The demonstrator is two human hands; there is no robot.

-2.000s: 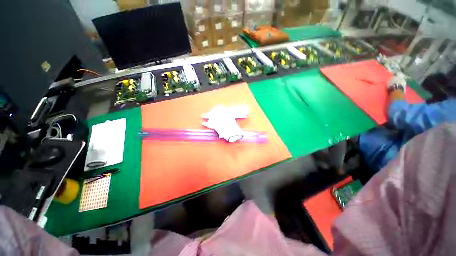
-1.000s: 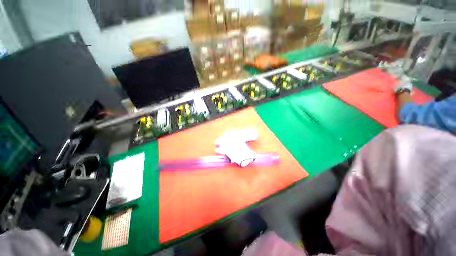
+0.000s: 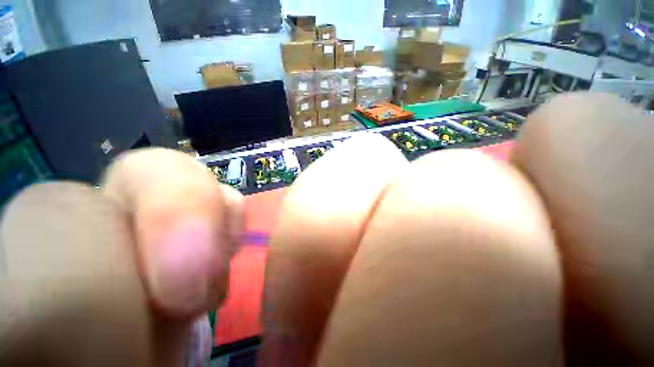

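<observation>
My left hand [image 3: 136, 251] is bare, very large and blurred, close to the camera at the left, with its fingers bent. My right hand [image 3: 430, 258] is also bare and very close, filling the middle and right with curled fingers. Whether either holds anything cannot be seen. Between the hands shows a part of the red mat [image 3: 244, 301] with a short piece of the purple strips [image 3: 255, 239]. The white gloves are not visible; my right hand covers that area.
A row of power boards [image 3: 276, 168] runs behind the mat, partly covered by my right hand. Behind it are a dark monitor [image 3: 235, 116], stacked cartons [image 3: 315, 97] and an orange item [image 3: 384, 112] on green matting. A grey panel [image 3: 79, 107] stands at left.
Both bare hands have come up in front of the camera and hide most of the bench. The view has tilted up, showing more cartons and wall screens.
</observation>
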